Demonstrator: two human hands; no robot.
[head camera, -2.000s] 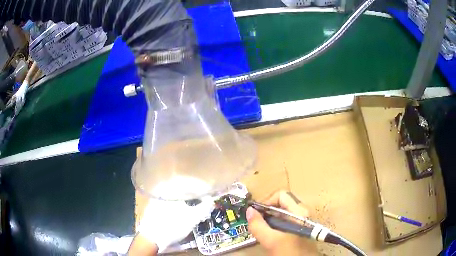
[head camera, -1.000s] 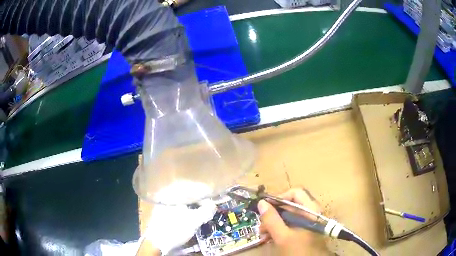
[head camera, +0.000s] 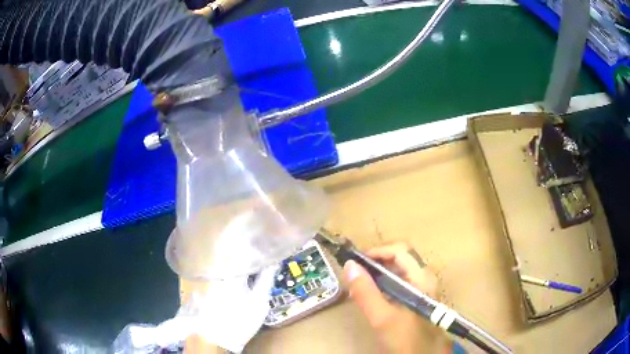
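A green circuit board (head camera: 296, 275) with a yellow part and blue and white parts sits in a white housing (head camera: 331, 289) below the fume hood. My right hand (head camera: 387, 294) is bare and holds the black soldering iron (head camera: 407, 296) like a pen. The iron's front end is near the housing's upper right corner; contact cannot be told. My left hand (head camera: 231, 304), in a white glove, is at the left side of the housing. The glove is washed out by glare and partly behind the hood, so its fingers and grip are unclear.
The clear hood (head camera: 242, 200) on a black ribbed duct (head camera: 103, 34) hangs over the work. A metal gooseneck (head camera: 366, 83) joins it. A cardboard tray (head camera: 494, 200) at right holds a dark stand (head camera: 559, 169) and a blue-ended pen-like tool (head camera: 552, 283). Crumpled plastic (head camera: 138, 339) lies lower left.
The view has shifted, moving the hood and tray leftward in the picture. The iron's front end has moved off the board's upper right part to beside the housing corner. More of the housing's right edge shows.
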